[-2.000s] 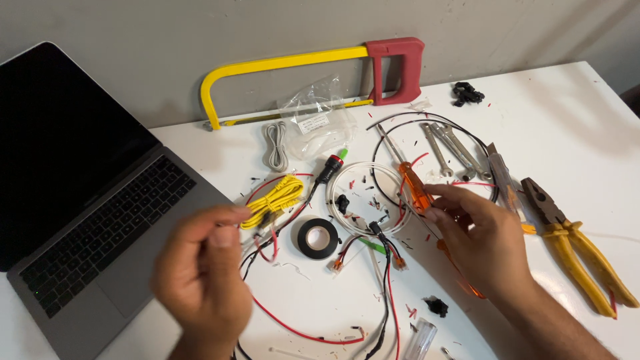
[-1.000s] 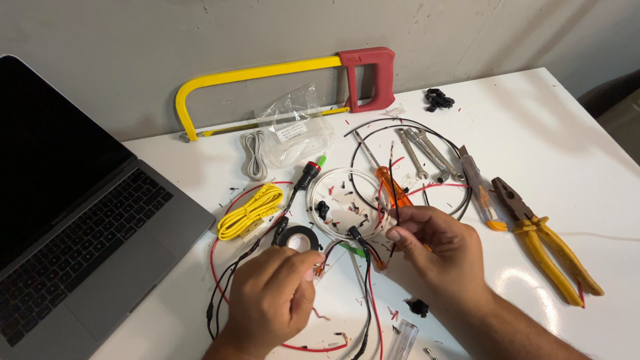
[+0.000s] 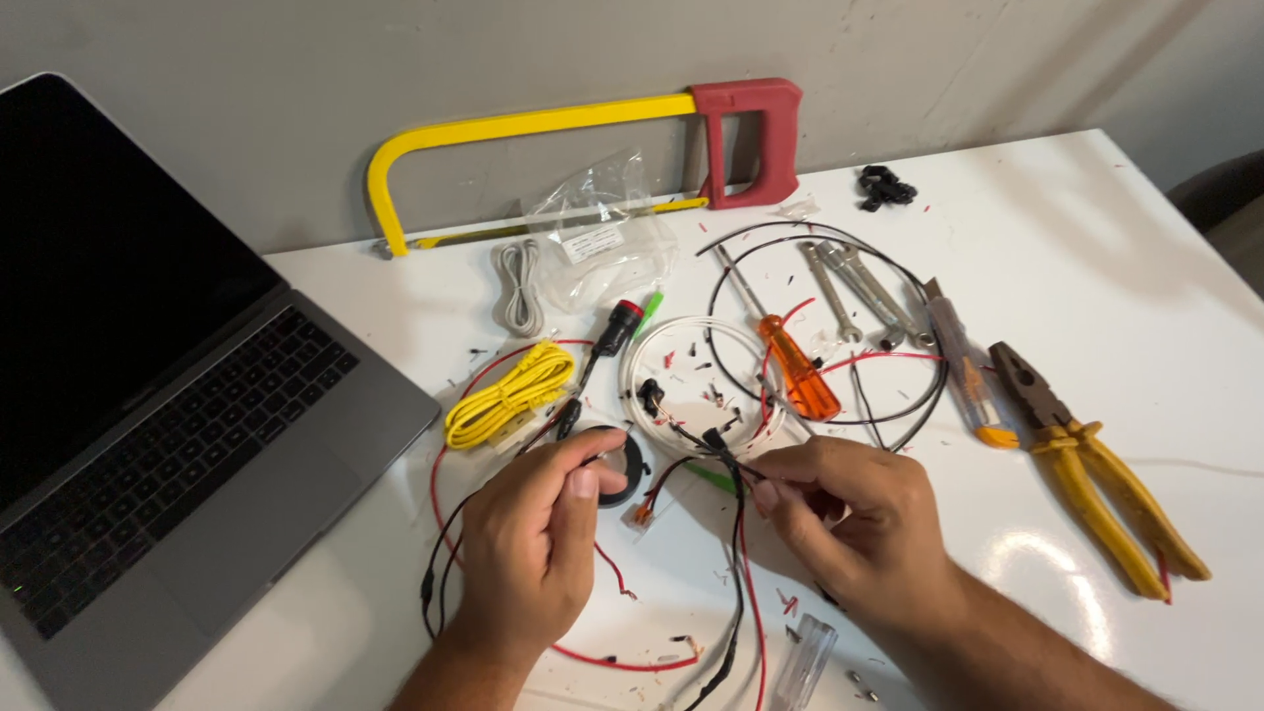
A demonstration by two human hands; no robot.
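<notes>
My right hand (image 3: 849, 523) pinches a thin dark wire of the taped black and red wire bundle (image 3: 726, 456) between thumb and fingertips. My left hand (image 3: 538, 538) has thumb and index finger nearly together, with a thin dark wire at the fingertips; it partly hides a roll of black electrical tape (image 3: 622, 469). Between the hands lies a small clear and orange wire connector (image 3: 642, 515) on dark and red wires. A coil of white cable (image 3: 632, 365) lies behind them. The orange-handled screwdriver (image 3: 800, 370) rests beyond my right hand, and a yellow cable bundle (image 3: 509, 395) beyond my left.
A laptop (image 3: 247, 523) stands at left. Against the wall leans a yellow and red hacksaw (image 3: 533, 123), with a plastic bag (image 3: 602, 247) before it. Several wrenches (image 3: 859, 286), a utility knife (image 3: 963, 365) and yellow-handled pliers (image 3: 1096, 474) lie at right. Wire scraps are scattered about.
Two seconds ago my right hand was at the orange screwdriver; it is now at the wire bundle. My left hand has come down from beside the yellow cable to the electrical tape roll.
</notes>
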